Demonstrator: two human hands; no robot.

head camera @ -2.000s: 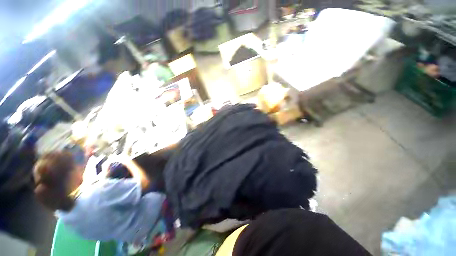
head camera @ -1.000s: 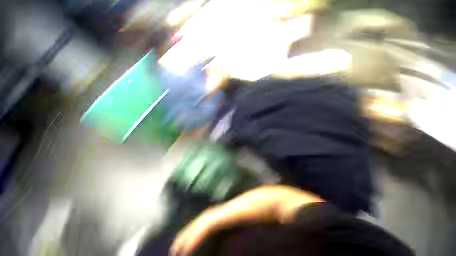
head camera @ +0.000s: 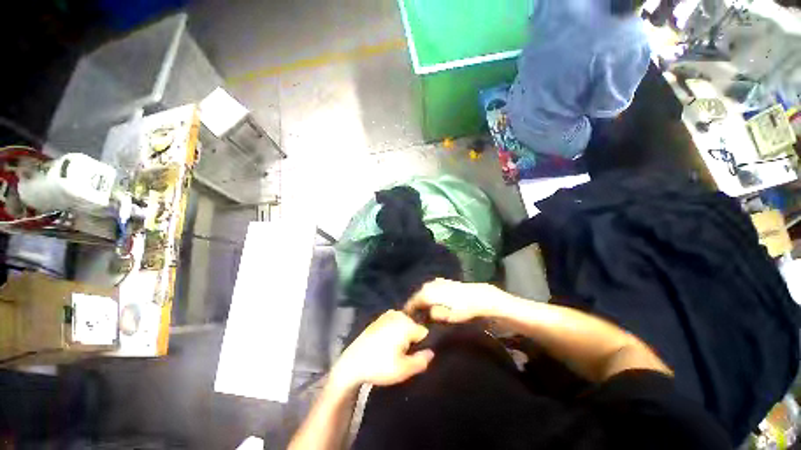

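Note:
A black garment lies bunched over the mouth of a shiny green woven sack, in the middle of the view. Its near part reaches my hands. My left hand has curled fingers closed on its near edge. My right hand is just right of and above the left, its fingertips also closed on the cloth. The fingertips nearly meet, and the cloth between them is partly hidden. A wide heap of black garments lies at my right.
A long white board stands left of the sack. A wooden-edged machine table is at far left. A green bin is behind the sack. A seated person in light blue is beyond the heap, near a cluttered table.
The view has swung from the heap and seated person to the sack, with the heap now at right. Both my hands are now visible, closed on a black garment over the sack.

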